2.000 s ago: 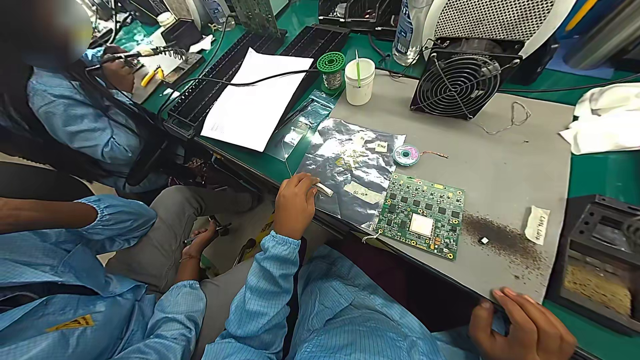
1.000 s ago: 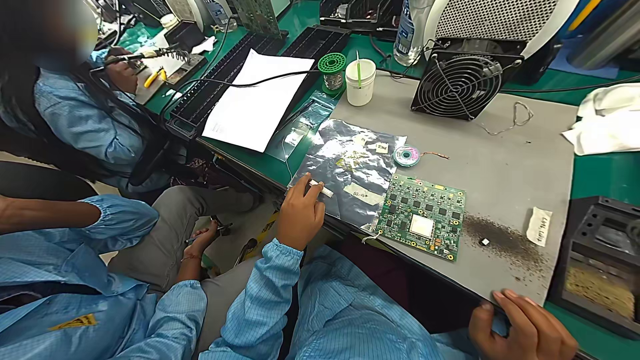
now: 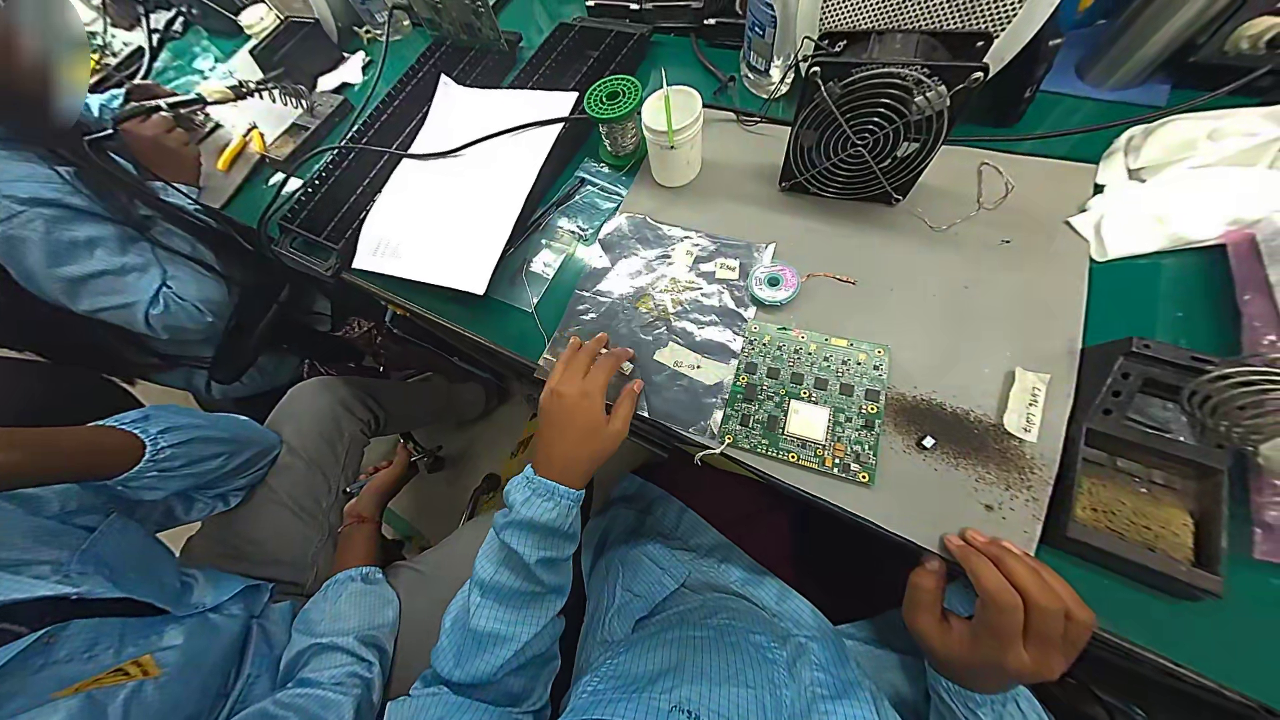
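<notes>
My left hand (image 3: 583,412) rests with spread fingers on the lower left corner of a silvery antistatic bag (image 3: 655,300), which bears written labels. Beside the bag's right edge lies a green printed circuit board (image 3: 805,400); a spool of desoldering braid (image 3: 774,284) sits above it. My right hand (image 3: 1000,610) lies at the front edge of the grey mat, fingers bent, with nothing visible in it. Between board and right hand are brown crumbs (image 3: 960,435), a small black-and-white part (image 3: 927,442) and a paper label (image 3: 1026,404) with writing.
A black fan (image 3: 868,130), a white cup (image 3: 673,135) and a solder wire spool (image 3: 614,118) stand at the back. A soldering iron stand's sponge tray (image 3: 1140,500) is at the right. Two co-workers sit at the left; one holds a soldering iron (image 3: 180,102).
My left hand was at the bag's lower left edge with a small pale item at its fingertips; its fingers are now spread over the bag's corner. My right hand has stayed in place.
</notes>
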